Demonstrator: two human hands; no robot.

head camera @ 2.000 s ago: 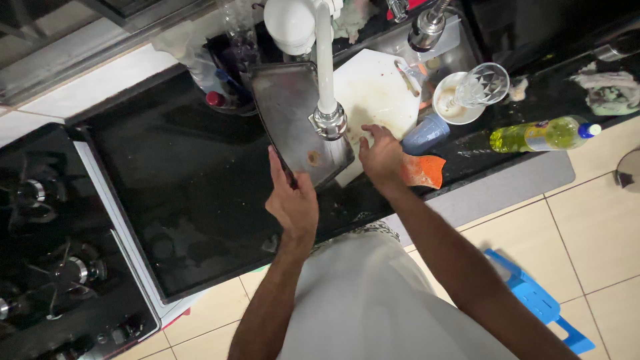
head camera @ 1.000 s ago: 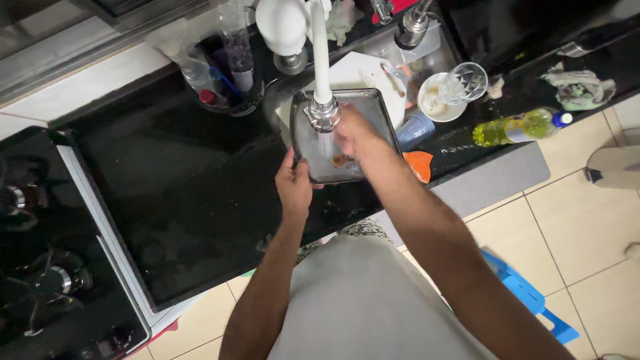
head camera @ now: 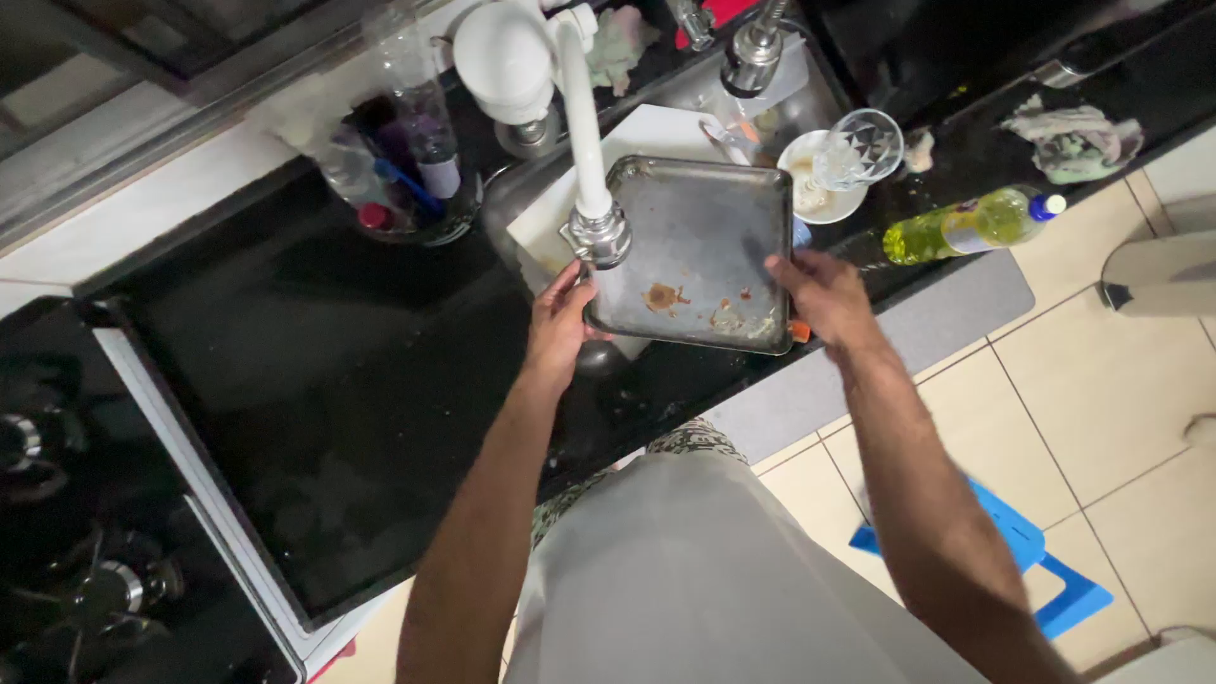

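A dark metal baking tray (head camera: 703,237) with brown residue near its lower edge is held between both hands over the sink. My left hand (head camera: 560,328) grips its lower left edge, thumb on top. My right hand (head camera: 822,290) holds its right edge. The white faucet (head camera: 594,190) reaches down over the tray's left side. Beneath the tray lie a white board or plate (head camera: 655,128) and the steel sink (head camera: 503,204). A bit of orange (head camera: 800,331) shows beside the tray's lower right corner.
A white bowl (head camera: 817,190) and a clear glass (head camera: 860,149) sit right of the tray. Beyond are a bottle of yellow-green liquid (head camera: 974,226) and a crumpled cloth (head camera: 1078,138). Bottles (head camera: 418,142) stand at the back left, a gas stove (head camera: 114,532) at the far left.
The tray, tilted at the sink's left side two seconds ago, now lies flatter and further right under the faucet. My right hand has moved from the tray's surface to its right edge.
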